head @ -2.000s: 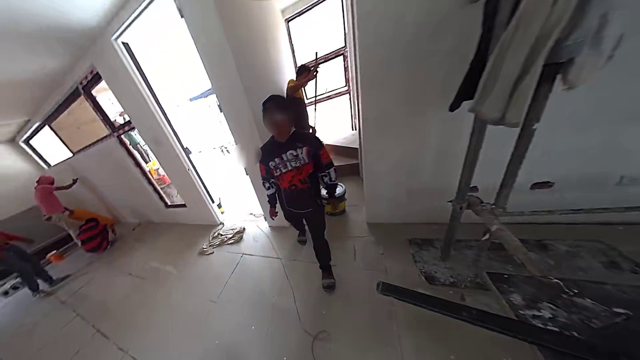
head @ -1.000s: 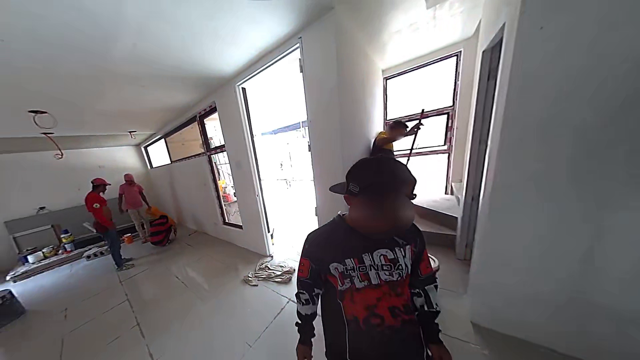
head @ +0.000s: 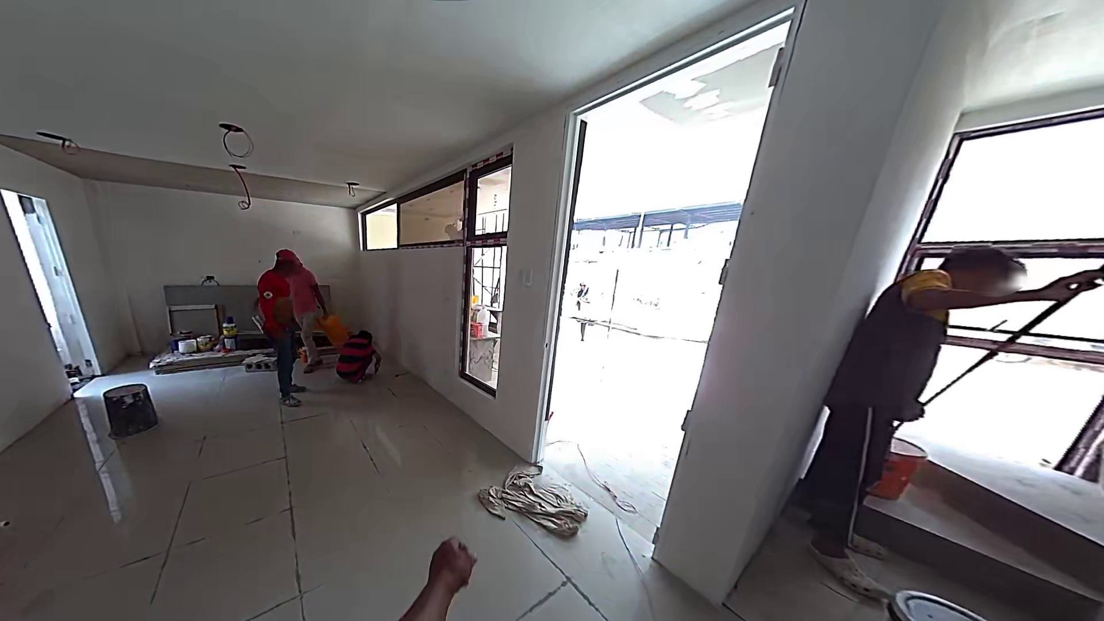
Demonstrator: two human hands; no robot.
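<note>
My left hand is raised at the bottom of the head view, a little left of the middle, with its fingers curled in and nothing visible in them. The bare forearm comes up from the lower edge. The hand touches nothing; the nearest thing in the picture is a crumpled pale cloth on the tiled floor, up and to its right. My right hand is not in view.
An open doorway stands ahead. At right a person holds a pole by a window, near an orange bucket and a step. Several people are at the far left wall, beyond a dark bucket.
The view has turned left. The person in the black cap, close in front one second ago, is out of view. My left hand has come into view at the bottom.
</note>
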